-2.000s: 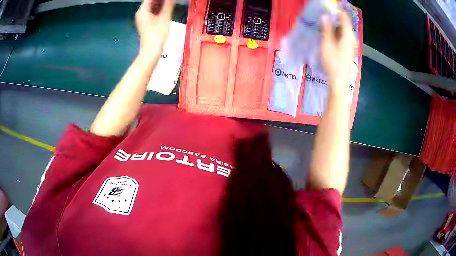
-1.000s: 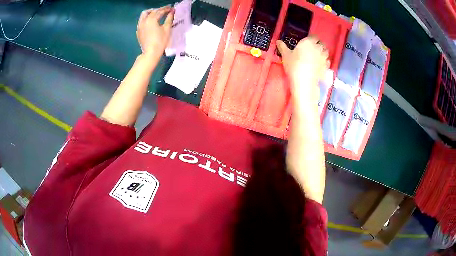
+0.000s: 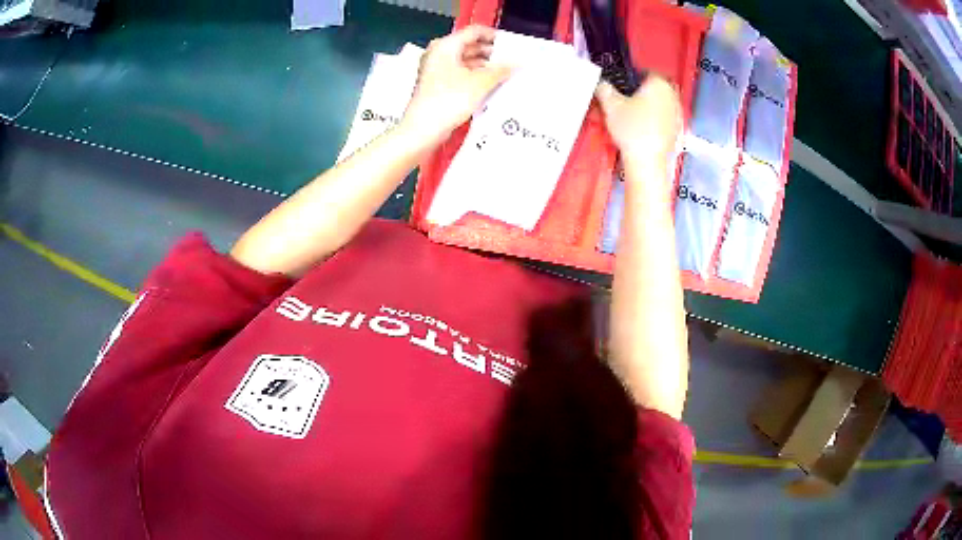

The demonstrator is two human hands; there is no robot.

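My left hand [image 3: 456,79] holds a white printed phone sleeve [image 3: 514,132] by its upper left edge, over the tray's near pockets. My right hand [image 3: 641,111] grips the lower end of a black keypad phone [image 3: 605,44], tilted, just right of the sleeve's top corner. The red-orange phone tray [image 3: 496,234] lies under both. Another black phone [image 3: 527,18] sits in a far pocket, partly hidden by the sleeve. Several phones in printed sleeves [image 3: 697,200] fill the tray's right pockets. The stack of empty sleeves [image 3: 378,105] is left of the tray, partly behind my left wrist.
The tray rests on a green bench top [image 3: 243,116]. Stacked red-orange trays [image 3: 928,343] stand at the far right, and another tray [image 3: 916,132] is at the upper right. An open cardboard box [image 3: 828,417] is on the floor below. A pale sheet [image 3: 318,13] lies at the far edge.
My left hand has brought an empty sleeve rightward from beside the tray to over it. My right hand, earlier reaching to the second phone, now has it lifted and tilted. The view has shifted slightly.
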